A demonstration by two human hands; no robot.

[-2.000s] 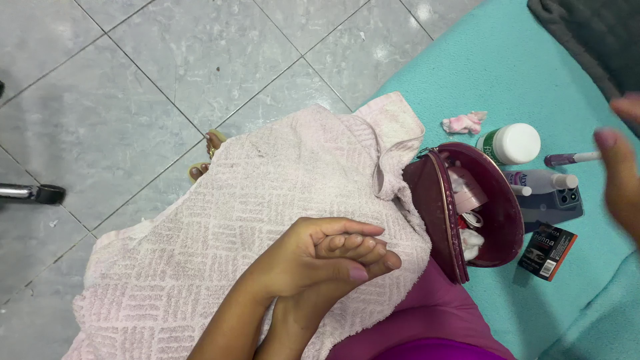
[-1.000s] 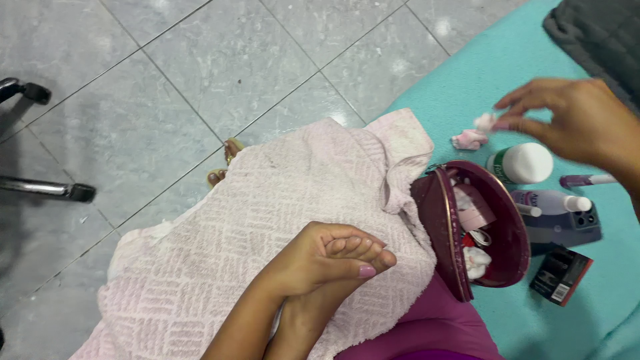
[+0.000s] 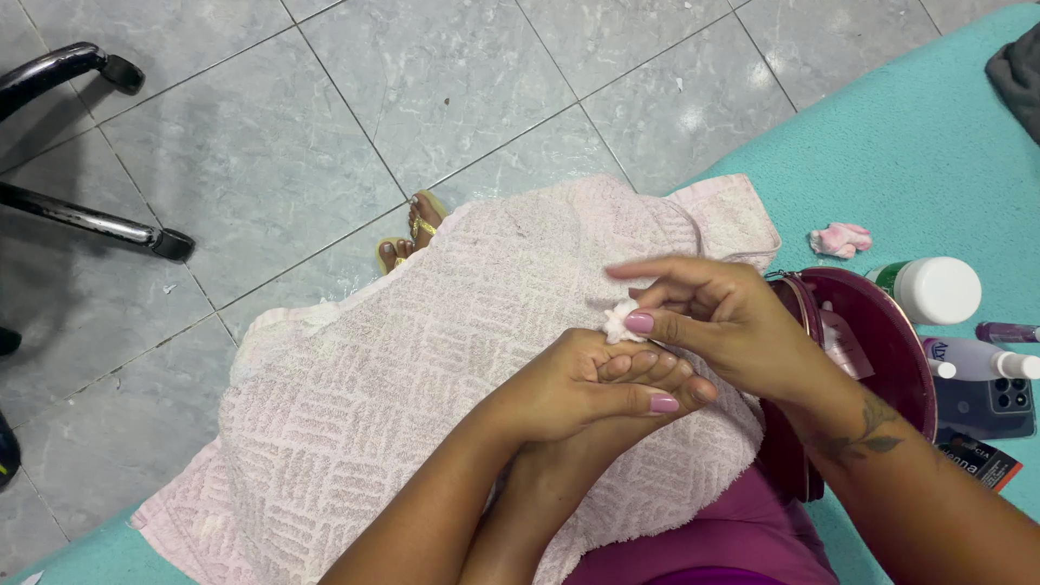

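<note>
My left hand (image 3: 581, 386) is wrapped around the toe end of a person's bare foot (image 3: 569, 467), its thumb lying across the sole just below the toes. Above the toes, my right hand (image 3: 707, 325) pinches a small white cotton wad (image 3: 621, 322) between thumb and fingers, at the knuckles of my left hand. A pale pink textured towel (image 3: 390, 398) is spread over the lap beneath both hands. Beside my right wrist stands an unzipped maroon pouch (image 3: 894, 309) with small items inside, partly hidden by that forearm.
On the turquoise cover (image 3: 853, 171) at right lie pink-stained cotton (image 3: 841, 240), a white-lidded jar (image 3: 934, 290), a purple tube (image 3: 1007, 332), a clear bottle (image 3: 967, 360), a phone (image 3: 975, 410) and a black box (image 3: 979, 463). Sandalled feet (image 3: 422, 223) and chair legs (image 3: 81, 215) are on the tiled floor.
My right hand has moved left with the white cotton, from above the turquoise cover to the foot. My left hand keeps its hold on the foot.
</note>
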